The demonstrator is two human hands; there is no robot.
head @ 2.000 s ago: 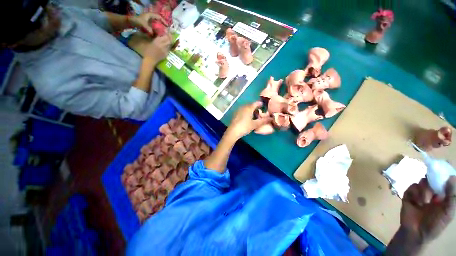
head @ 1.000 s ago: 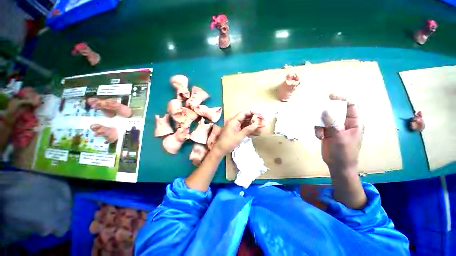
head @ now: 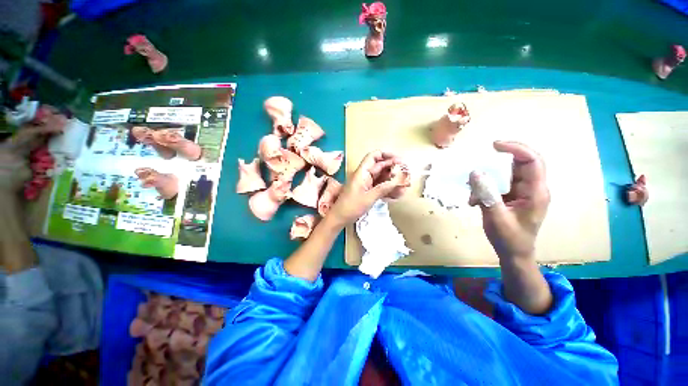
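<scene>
My left hand (head: 366, 192) holds a flesh-coloured moulded blank (head: 398, 181) over the left part of the cardboard mat (head: 528, 245). My right hand (head: 517, 200) is open at the mat's right part, fingers apart, with a pale cover on the thumb. A white wipe or pad (head: 456, 181) lies on the mat between my hands; I cannot tell whether my right hand touches it. A crumpled white wipe (head: 381, 240) lies near the mat's front left. One blank (head: 450, 127) stands upright near the mat's back edge. A loose heap of blanks (head: 281, 162) lies left of the mat.
An instruction sheet (head: 136, 234) with several blanks on it lies at left. Pieces with pink tops (head: 375, 34) stand or lean along the far side. A blue crate (head: 117, 301) of blanks is at lower left. Another person's sleeve (head: 56, 301) is at far left. Another cardboard (head: 664, 170) is at right.
The view has swung from the left to the mat. My left hand has moved from the heap to the mat with a blank. White material earlier at my right hand now shows on the mat.
</scene>
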